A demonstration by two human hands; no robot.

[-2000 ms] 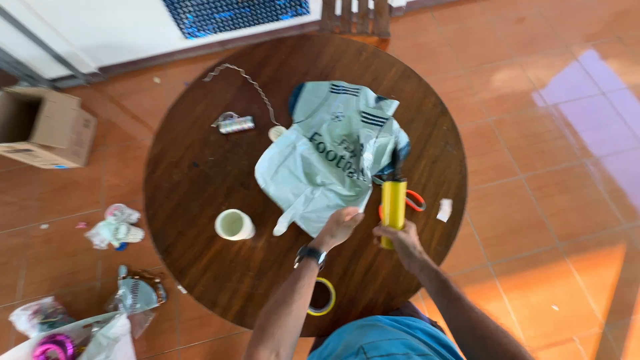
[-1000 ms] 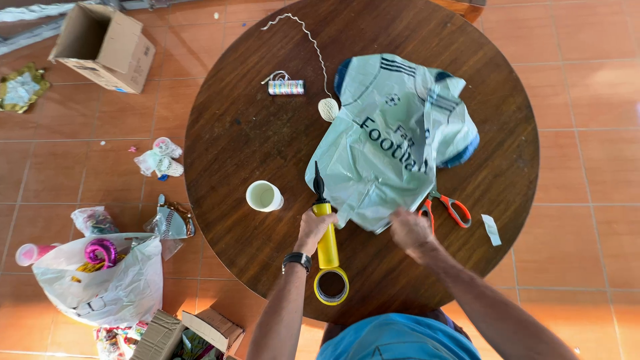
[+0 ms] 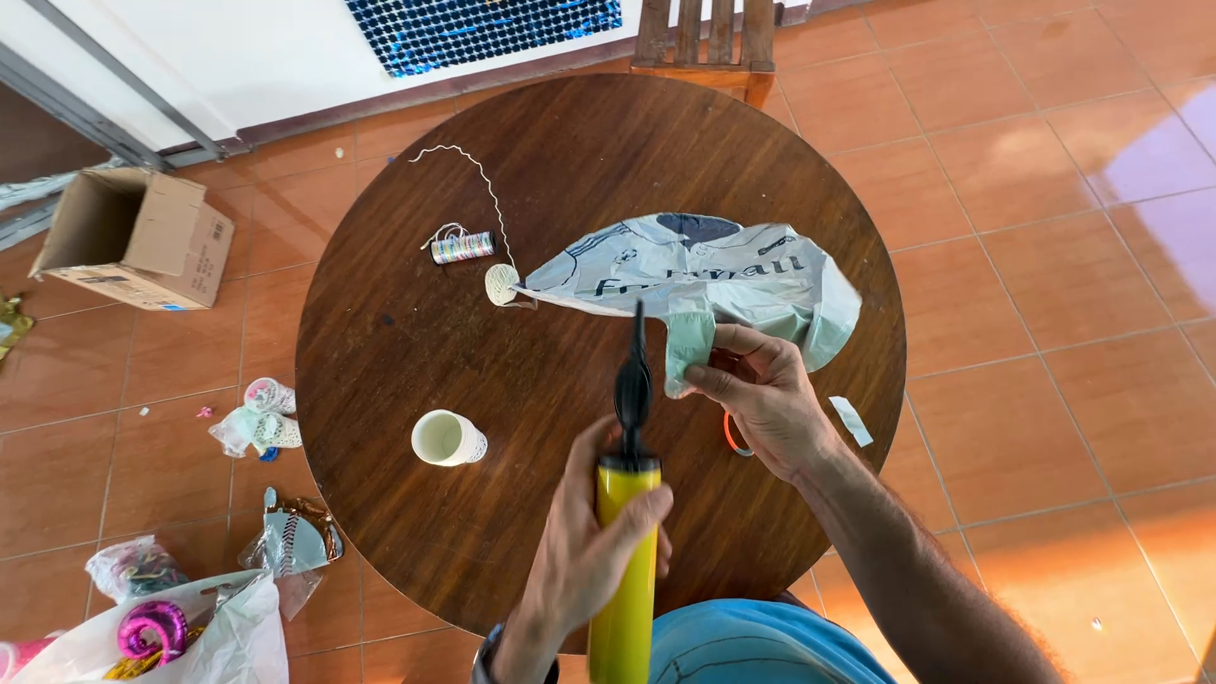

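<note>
My left hand (image 3: 594,537) is closed around the yellow barrel of a balloon hand pump (image 3: 625,570), its black nozzle pointing up and away from me. Just right of the nozzle, my right hand (image 3: 760,389) pinches the pale green neck tab of a flat, jersey-shaped foil balloon (image 3: 684,261). The nozzle tip lies left of the tab, and I cannot tell whether they touch. The balloon is creased and bears printed writing. Part of an orange scissors handle (image 3: 734,435) shows beside my right hand; the rest is hidden.
On the round wooden table (image 3: 399,342) are a white paper cup (image 3: 448,439), a ball of string (image 3: 501,284), a multicoloured ribbon spool (image 3: 463,248) and a white strip (image 3: 850,421). A cardboard box (image 3: 157,237) and a plastic bag of decorations (image 3: 237,627) stand on the floor at left.
The balloon has been turned and its tab now shows in my right hand. My left hand has raised the pump's nozzle beside it. The yellow tape roll seen earlier is out of sight.
</note>
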